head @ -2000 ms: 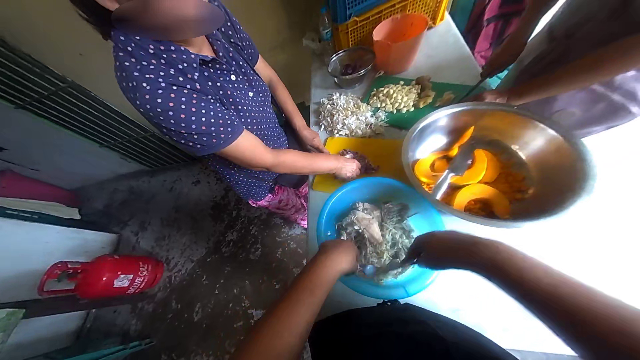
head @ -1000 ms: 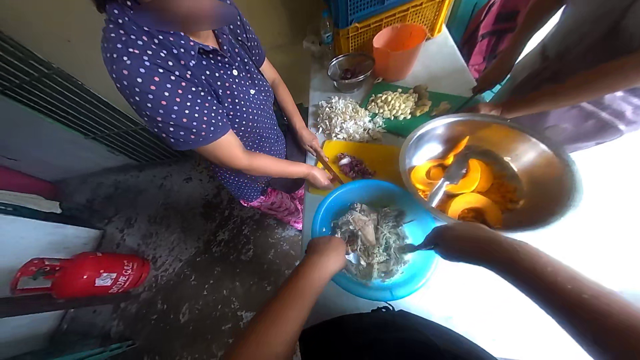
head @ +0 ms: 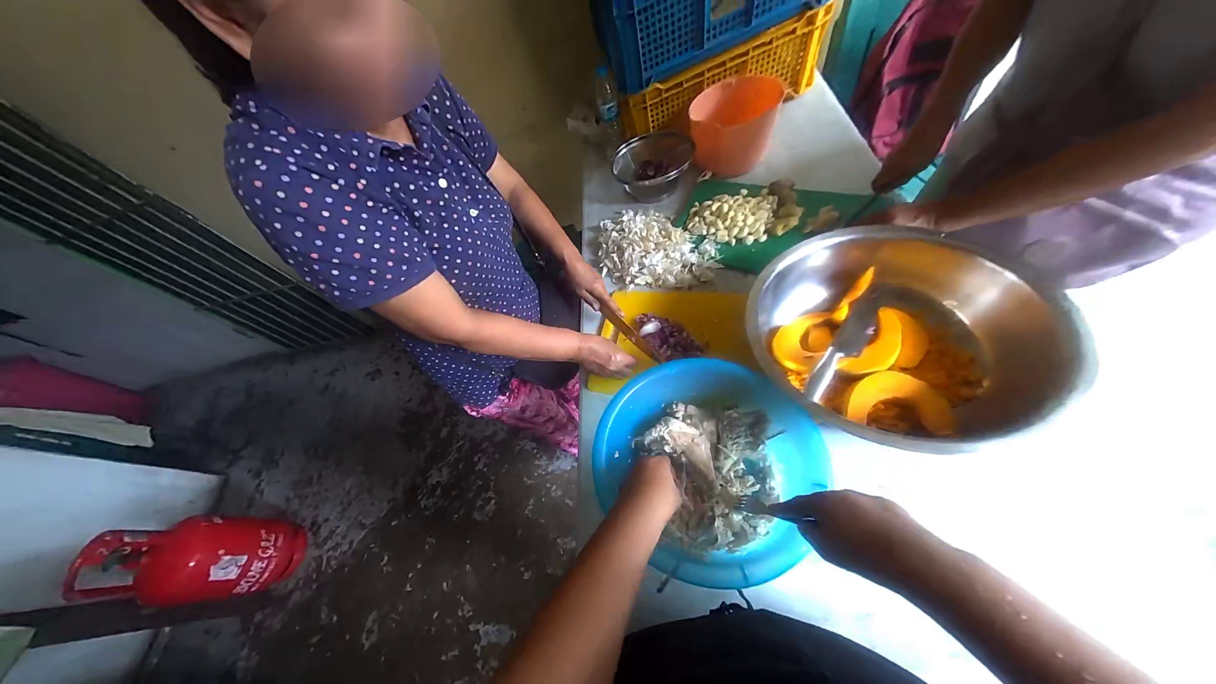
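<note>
A blue plastic basin (head: pixel 617 480) stands at the table's near edge with pale shredded food (head: pixel 727 518) and a larger pale piece (head: pixel 686 439) in it. My left hand (head: pixel 655 484) reaches into the basin at the larger piece; its fingertips are hidden, so its hold cannot be made out. From the right, my right hand (head: pixel 845 522) is closed around a fork (head: pixel 765 508), whose tines touch the shreds. A steel bowl (head: pixel 1035 380) at the upper right of the basin contains orange squash pieces (head: pixel 898 394) and a metal utensil (head: pixel 831 356).
Across the basin, a person (head: pixel 456 256) holds a knife (head: pixel 632 332) over chopped red onion on a yellow cutting board (head: pixel 727 309). Another person (head: pixel 1073 171) works at a green board (head: pixel 750 252) with garlic. Behind are a strainer (head: pixel 651 190), an orange container (head: pixel 736 133) and crates (head: pixel 788 52). A red gas cylinder (head: pixel 223 560) is at left.
The person across the basin has drawn one hand back from the chopped onion, which now shows with the knife beside it. My hands remain at the basin, the right one still with the fork.
</note>
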